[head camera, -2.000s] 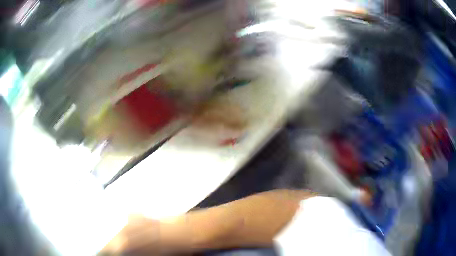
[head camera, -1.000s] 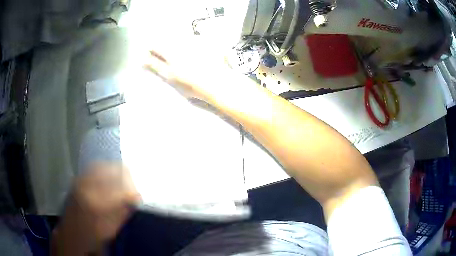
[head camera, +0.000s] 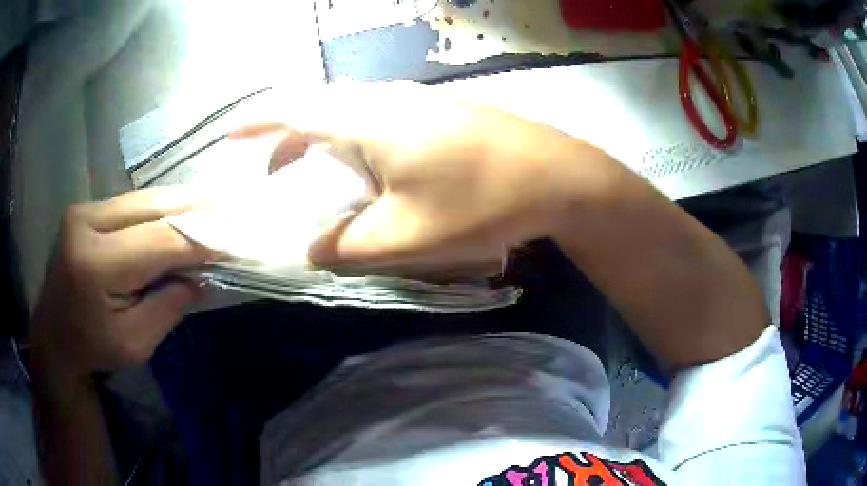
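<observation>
A stack of pale fabric panels (head camera: 380, 293) lies at the table's front edge, its layered edges hanging towards my lap. My left hand (head camera: 124, 266) grips the stack's left end, fingers on top and thumb lower down. My right hand (head camera: 409, 180) is over the middle of the stack, its thumb and fingers closed on a white, glaring fabric piece (head camera: 276, 209) between the hands. Narrow pale folded strips (head camera: 176, 157) lie beyond my left fingers. Lamp glare hides detail on the cloth.
Scissors with red and yellow handles (head camera: 706, 95) lie at the upper right of the white table (head camera: 608, 104). A red pad (head camera: 613, 11) is at the top edge, near dark specks on the machine bed. A blue perforated crate (head camera: 819, 323) stands at the lower right.
My right hand has come back towards me from the far side of the fabric and now grips it. My left hand has moved up and left onto the stack. The view has tilted down.
</observation>
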